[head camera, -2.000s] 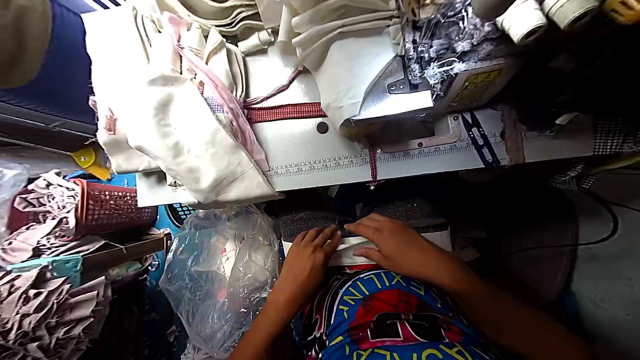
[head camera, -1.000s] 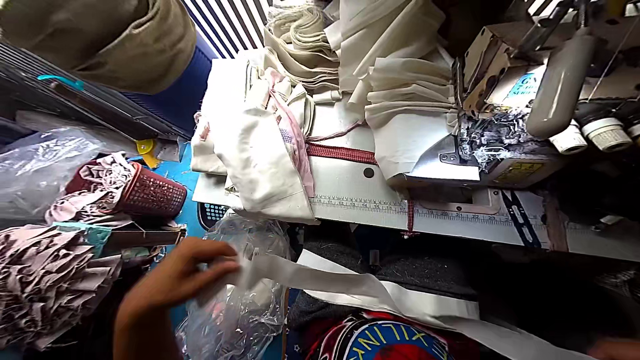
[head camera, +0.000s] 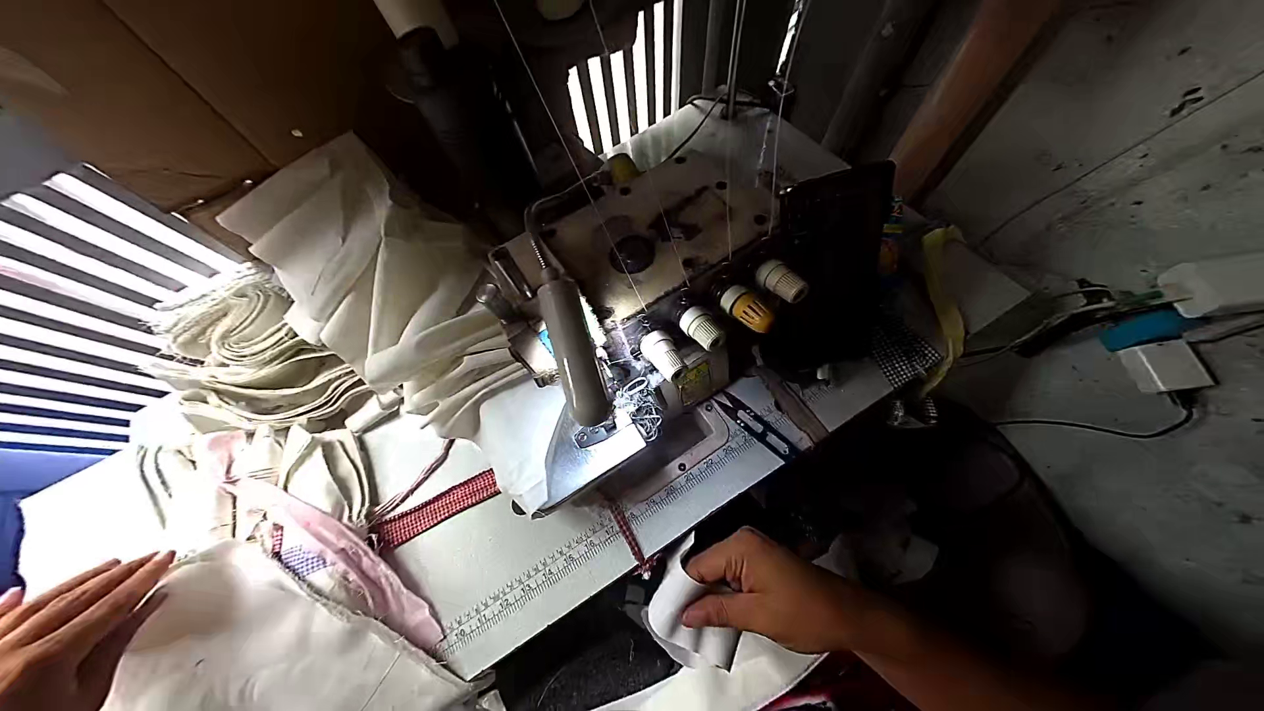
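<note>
My right hand [head camera: 755,592] pinches a folded white fabric strip [head camera: 681,612] at the table's front edge, below the overlock sewing machine [head camera: 642,267]. More white cloth hangs down over my lap. At the lower left, my left hand [head camera: 84,627] lies with its fingers extended on a white fabric piece [head camera: 267,642]. A pink cloth strip [head camera: 346,563] runs along that piece. Behind it a red checked strip [head camera: 439,509] lies on the table, and a short red checked strip [head camera: 627,533] hangs at the front edge near my right hand.
Thread snips [head camera: 755,425] lie right of the machine's plate. A printed ruler scale [head camera: 592,548] follows the table's front edge. Stacked cream fabric [head camera: 257,346] and draped cloth [head camera: 385,286] stand behind at the left. A cable [head camera: 1096,430] runs by the wall at the right.
The view has swung right and nearer to the machine. One second ago a long white strip stretched between my hands; now my right hand holds it folded and my left hand rests on the fabric.
</note>
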